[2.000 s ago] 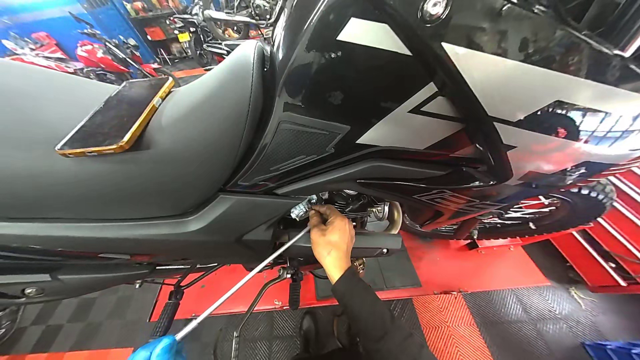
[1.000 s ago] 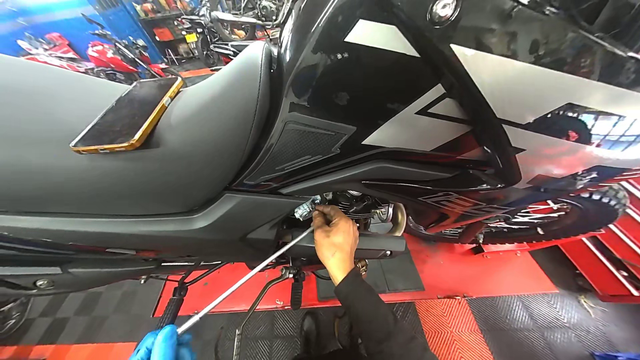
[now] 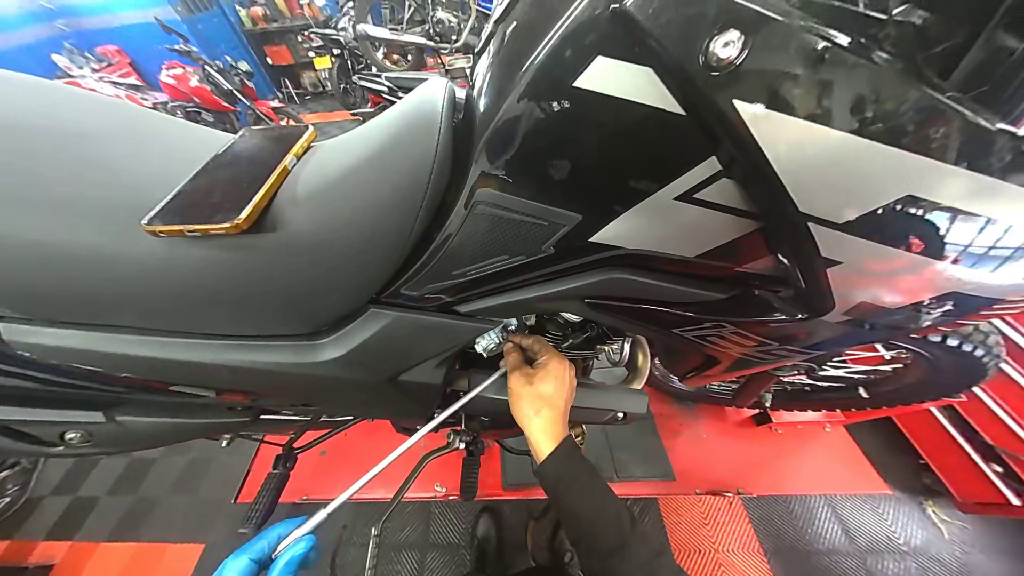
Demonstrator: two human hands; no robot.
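My left hand (image 3: 272,548), in a blue glove, is closed around the lower end of a long, thin metal rod (image 3: 408,444) at the bottom left. The rod slants up to the engine bay of a black motorcycle (image 3: 560,152). There my bare right hand (image 3: 540,388) has its thumb and fingers pinched at the rod's upper end, which they hide. Just beyond the fingertips is a silvery metal part (image 3: 492,340), seemingly the carburetor, beside the finned engine (image 3: 572,336). What the rod's tip touches is hidden.
A smartphone with a yellow-orange edge (image 3: 232,180) lies on the grey seat (image 3: 352,232). Below the motorcycle are a red platform (image 3: 720,448), a footpeg (image 3: 268,496) and a pedal lever (image 3: 408,488). Red drawers (image 3: 952,448) stand at right, other motorcycles (image 3: 200,88) behind.
The view has shifted slightly. More of my gloved left hand shows at the lower edge than two seconds ago. My right hand stays at the rod's upper end.
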